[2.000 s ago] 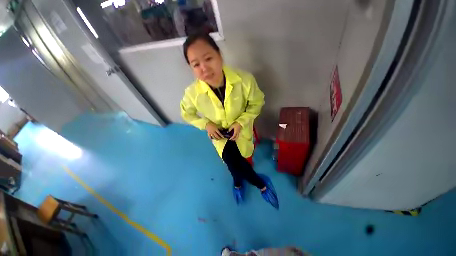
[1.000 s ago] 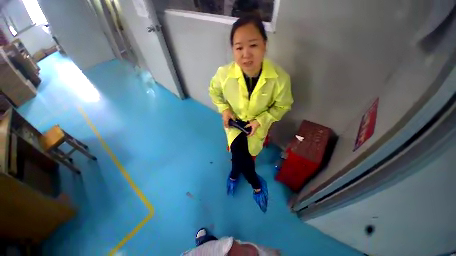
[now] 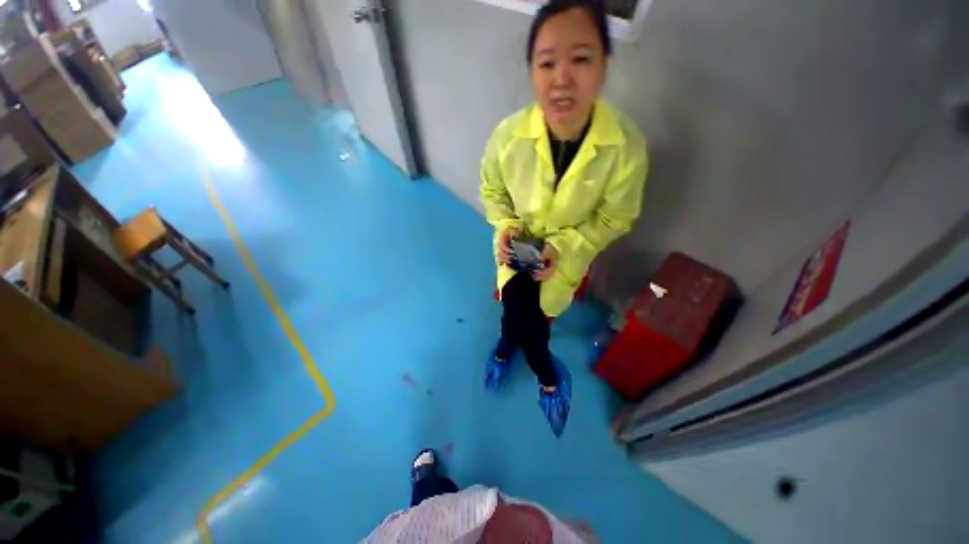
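Neither of my hands is in view. Nearest in front of me a person in a yellow-green smock [image 3: 568, 197] sits on a low red stool, mostly hidden under the smock. The person holds a small dark flat object, which looks like a smartphone [image 3: 526, 255], in both hands over the lap. Crinkled blue shoe covers [image 3: 555, 409] are on the person's feet. My striped smock [image 3: 446, 517], open over a pink-red top [image 3: 517, 525], shows at the bottom edge, with one of my shoes [image 3: 424, 462] beyond it.
A red box [image 3: 669, 324] with a white scrap on top stands against the wall, right of the person. A wooden stool [image 3: 143, 236] and wooden desk [image 3: 80, 361] stand at left. Cartons [image 3: 58, 96] are stacked far left. A grey door [image 3: 372, 85] and yellow floor tape [image 3: 282, 319] show.
The view has tilted down and turned, so the person and red box sit further right. More of the desk and my smock shows. The dark object is now tilted differently in the person's hands.
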